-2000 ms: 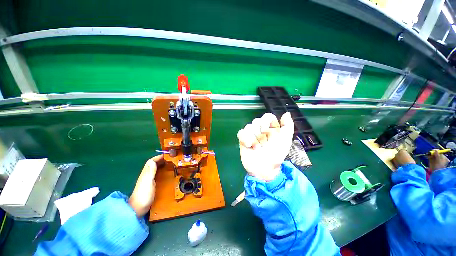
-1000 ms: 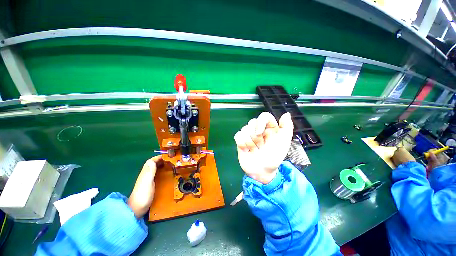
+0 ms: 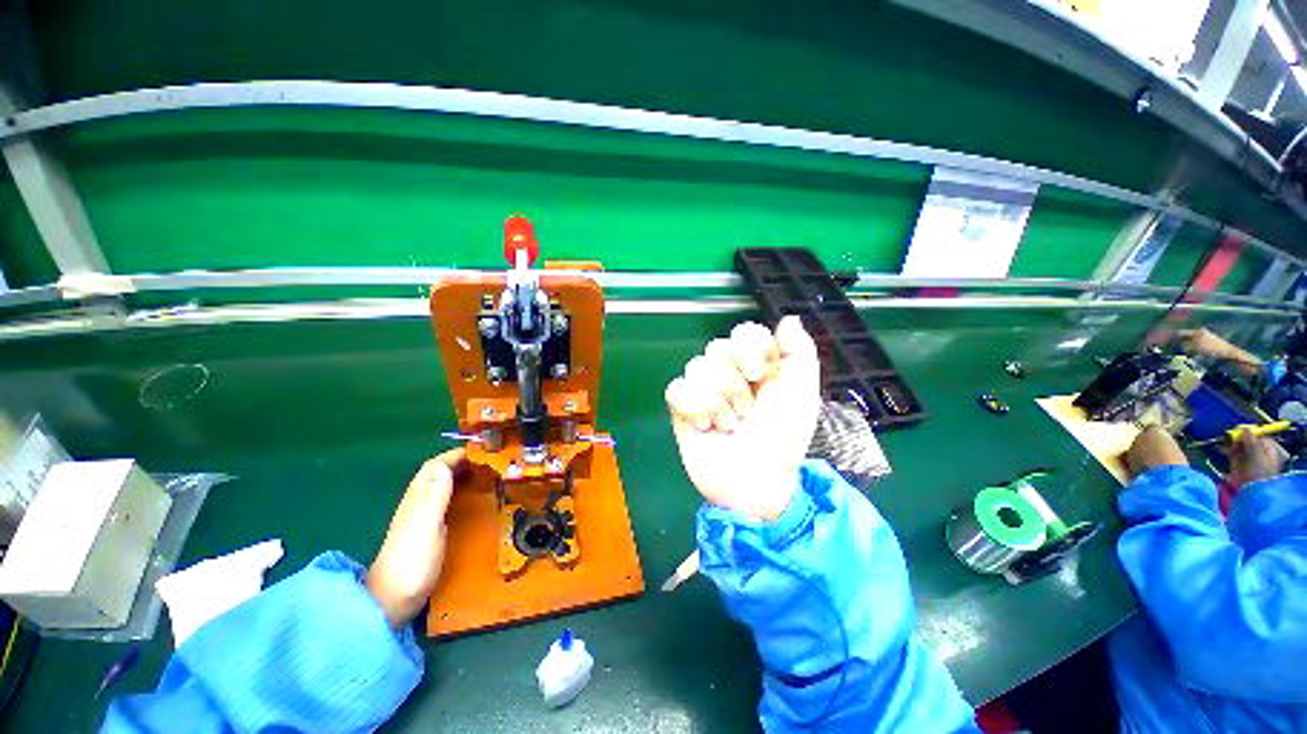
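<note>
The orange toggle-clamp press fixture (image 3: 592, 538) stands upright in front of me, its red-gripped handle (image 3: 520, 241) pointing up. The black notched locating nest (image 3: 542, 536) sits on its base. My left hand (image 3: 420, 534) rests against the fixture's left side, fingertips behind the edge of the plate, partly hidden. My right hand (image 3: 747, 416) is raised to the right of the fixture, palm side up, fingers curled in; whether something small is inside cannot be told. The white glue bottle (image 3: 565, 671) with blue tip lies before the fixture.
A black compartmented tray (image 3: 833, 333) and a grey ribbed block (image 3: 851, 442) are behind my right hand. A solder spool (image 3: 999, 528) is at right, near a neighbouring worker's blue sleeves (image 3: 1200, 559). White paper (image 3: 215, 585) and a small carton (image 3: 89, 534) are at left.
My right hand has shifted slightly left and its fingers have turned a little. My left hand, the fixture and the bottle have barely moved. Another hand shows at the far right.
</note>
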